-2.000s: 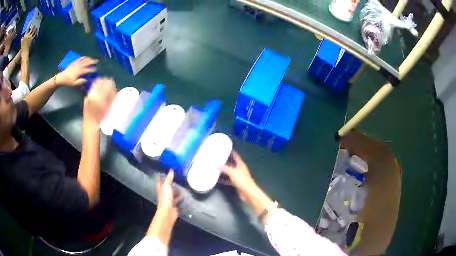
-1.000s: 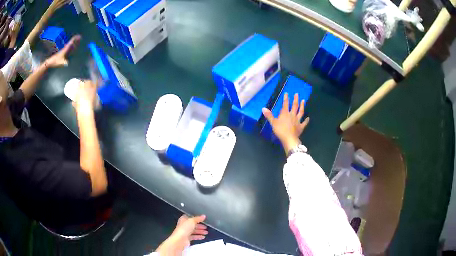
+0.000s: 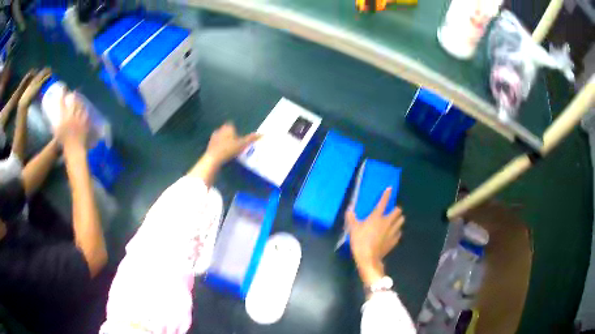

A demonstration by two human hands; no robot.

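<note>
A retail box with its white face up lies nearest my left hand, whose fingertip is at its left edge; blur hides whether it grips. Two blue boxes lie to its right, a middle one and a right one. My right hand is around the near end of the right one, thumb on one side and fingers on the other. An open box lies nearer me with its pale inside showing. A white oval device lies against its right side; another is partly hidden by my left sleeve.
Boxes stand stacked at the upper left; more blue boxes are under the shelf. A carton of loose plastic parts is at the lower right. A coworker's hand handles a white device at the left.
My left hand has come from the bench edge up to the white-faced box. That box has come off the blue boxes and lies flat. The right blue box is now apart, with my right hand around it.
</note>
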